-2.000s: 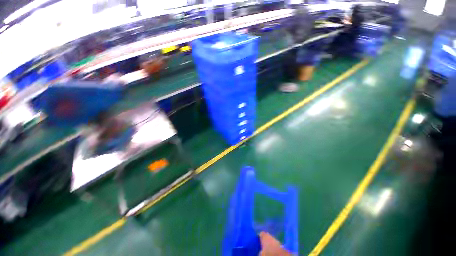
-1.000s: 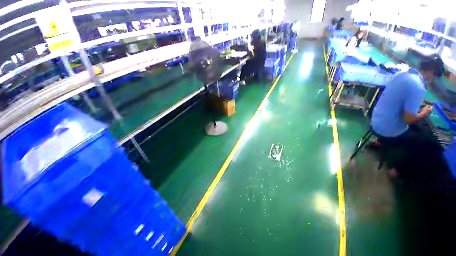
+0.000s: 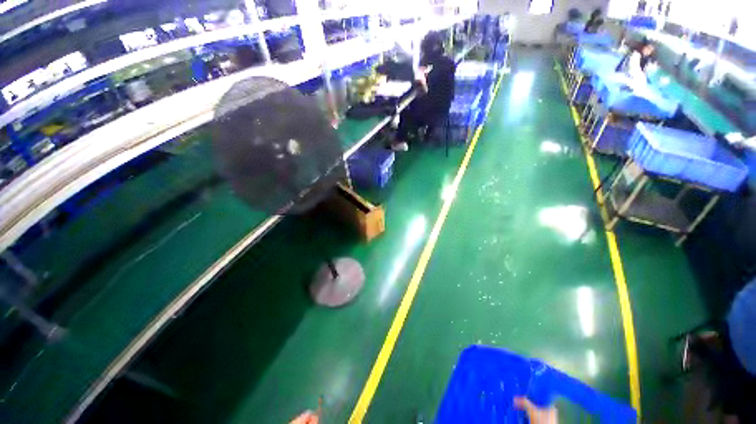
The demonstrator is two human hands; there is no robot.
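Observation:
A bright blue plastic bin (image 3: 485,383) is at the bottom edge, right of centre, cut off by the picture's rim. My right hand (image 3: 540,412) is on the bin, its fingers bent; it appears to hold it, though the lower part of the hand is cut off. My left hand (image 3: 305,417) shows only as a small, blurred piece at the bottom edge, left of the bin and apart from it. Whether it holds anything cannot be told.
A standing fan (image 3: 278,145) with a round base and a brown box (image 3: 361,213) are on the left beside a long bench. Yellow lines (image 3: 414,290) edge the green aisle. Blue bins on a cart (image 3: 686,156) stand right. A dark-clothed person (image 3: 435,87) is ahead; a blue sleeve shows lower right.
The view has moved forward along the aisle. The tall blue bin stack has left the view, and the fan is nearer. The blue bin and both hands have come into view since one second ago.

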